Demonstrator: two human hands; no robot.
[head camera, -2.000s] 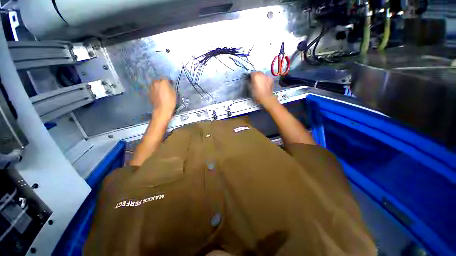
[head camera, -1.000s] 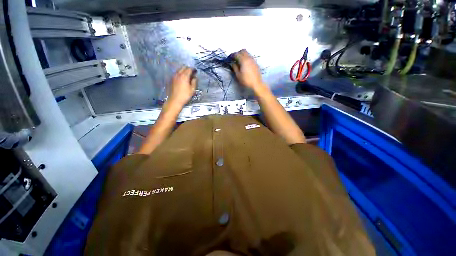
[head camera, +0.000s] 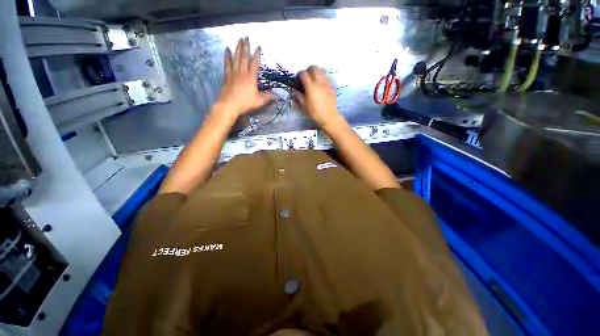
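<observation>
A loose bunch of short dark cut wires (head camera: 277, 77) lies on the metal tray (head camera: 191, 72), between my two hands. My left hand (head camera: 243, 82) is spread flat with its fingers apart, at the left end of the bunch. My right hand (head camera: 317, 95) is curled at the right end of the bunch, over some wires. The hand hides its fingertips, so I cannot tell whether it grips them. A few strands trail toward the tray's front edge.
Scissors with red looped handles (head camera: 387, 90) lie on the tray to the right. A dark tool or cable (head camera: 421, 120) lies at the front right edge. Blue-framed doors (head camera: 513, 230) stand on both sides. Machine parts with yellowish tubes (head camera: 510, 65) are at the upper right.
My left hand has opened flat and moved up to the bunch. My right hand has gone from the tray's front right to the bunch. The wires are more gathered than two seconds ago.
</observation>
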